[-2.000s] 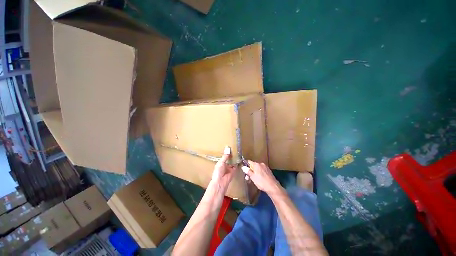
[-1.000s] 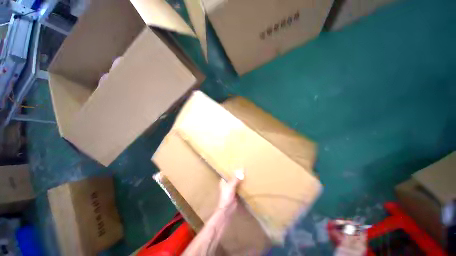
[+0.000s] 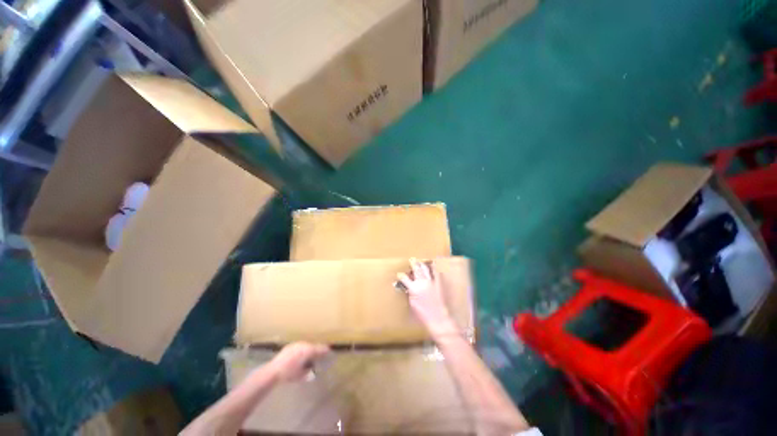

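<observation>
A brown carton (image 3: 358, 302) with its flaps folded out lies in front of me, low above or on the floor. My left hand (image 3: 298, 361) is curled at the edge between its middle panel and near flap; whether it grips the cardboard is unclear. My right hand (image 3: 423, 288) is on the right part of the middle panel, fingers partly spread. A small dark tool (image 3: 401, 285) shows at its fingers, too small and blurred to name. The far flap (image 3: 371, 232) lies beyond the middle panel.
A deep open carton (image 3: 192, 234) with round pale things inside stands left. Closed large cartons (image 3: 315, 68) stand at the back. A red plastic stool (image 3: 626, 341) is at right, beside an open carton (image 3: 630, 217) holding black parts. Green floor (image 3: 528, 170) lies between.
The carton has been turned, with its panels now roughly level across the view. My right hand came from the far right onto the carton. My left hand moved to its near edge.
</observation>
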